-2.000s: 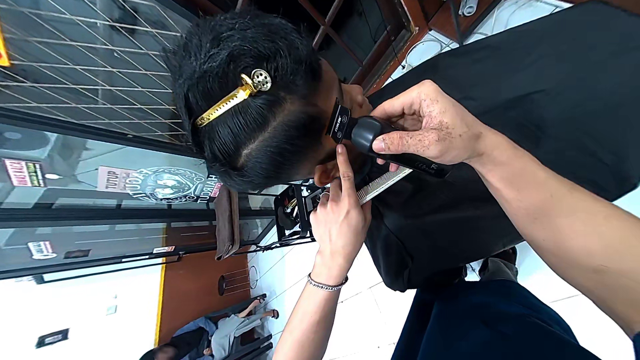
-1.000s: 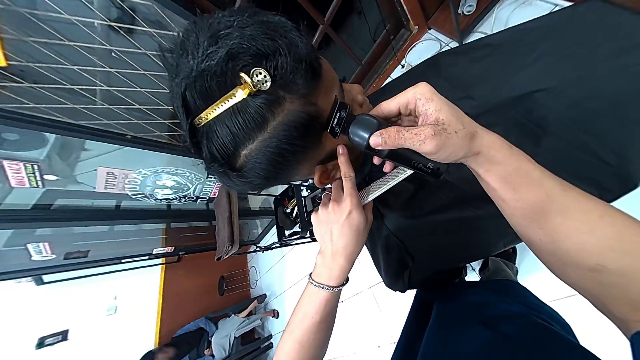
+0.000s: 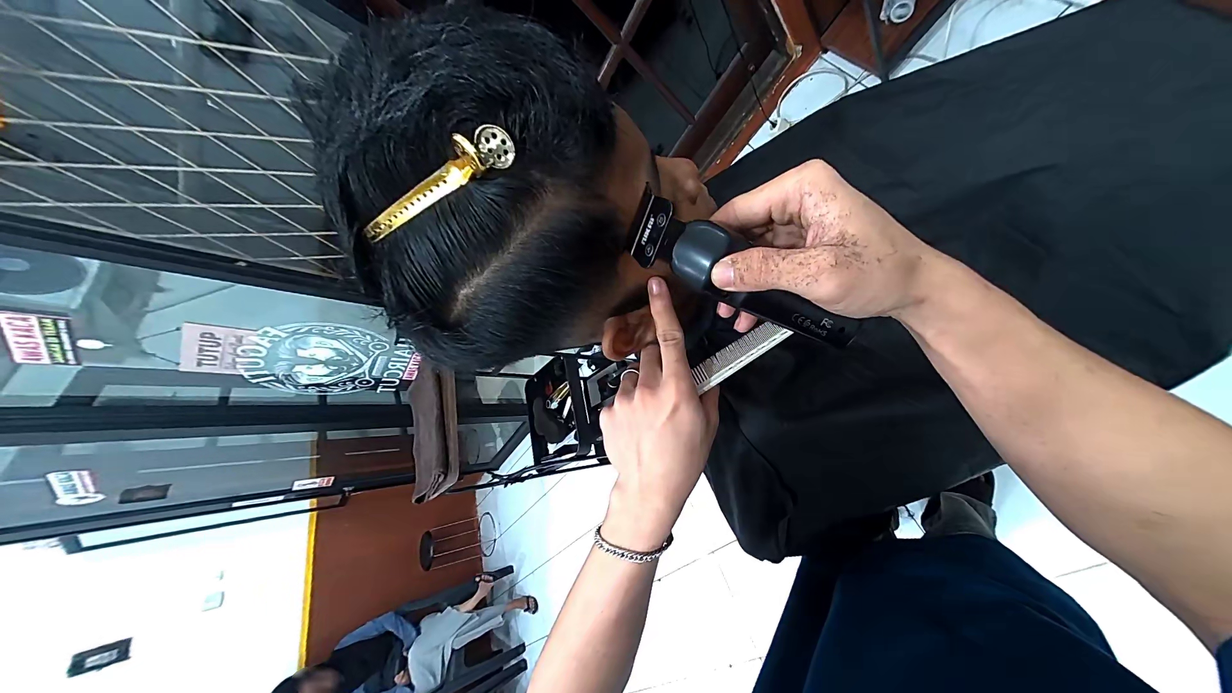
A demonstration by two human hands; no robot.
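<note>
My right hand (image 3: 828, 241) grips a black hair clipper (image 3: 701, 252), its blade against the side of a seated person's face, in front of the ear (image 3: 628, 333). Below it is my left hand (image 3: 656, 414), index finger extended and its tip touching the skin by the ear. A light-coloured comb (image 3: 741, 358) sticks out from my left hand, passing under the clipper; its other end is hidden. A gold hair clip (image 3: 423, 199) holds back the person's dark, parted hair (image 3: 539, 279). Small hair clippings dot my right hand.
A black cape (image 3: 1039, 192) covers the person's body. Beyond the head stands a black trolley (image 3: 568, 404) with tools, near a brown towel (image 3: 435, 433) and glass panels with stickers. Another person (image 3: 452, 640) sits in the background.
</note>
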